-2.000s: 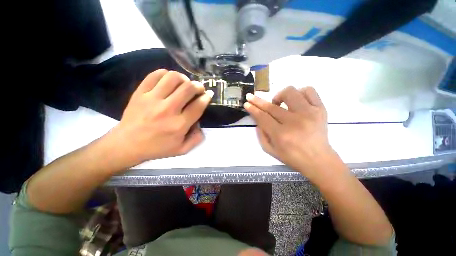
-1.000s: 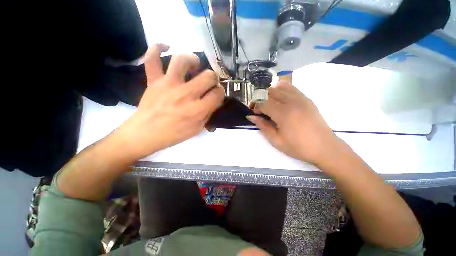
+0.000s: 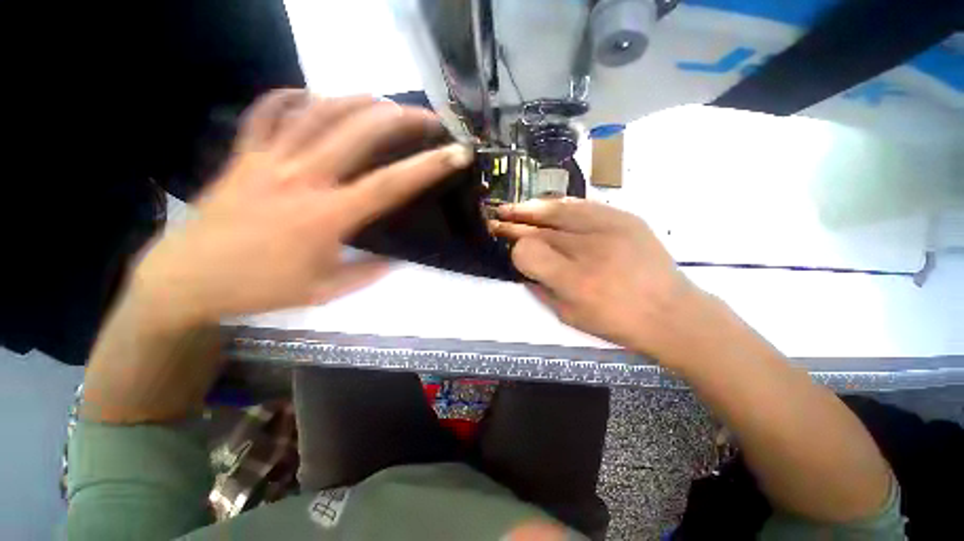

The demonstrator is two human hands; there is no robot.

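The black garment (image 3: 127, 106) lies as a large dark heap at the left. Its narrower sleeve end or hem (image 3: 439, 227) reaches to the presser foot (image 3: 510, 178) under the white machine head. My left hand (image 3: 285, 201) is blurred and spread flat over the black cloth, its index fingertip beside the foot. My right hand (image 3: 592, 259) pinches the cloth edge just in front of the foot with thumb and fingers. The needle tip cannot be made out.
A tan block (image 3: 607, 161) sits right of the foot. A black strip (image 3: 846, 58) hangs across the machine arm. The ruler edge (image 3: 507, 362) runs along the table front. Plaid pieces (image 3: 248, 454) are at lower left, a black pile (image 3: 898, 454) at lower right.
My left hand has moved left and flattened from its bent-finger pose over the cloth. My right hand has shifted slightly left along the edge. More black cloth shows between the hands.
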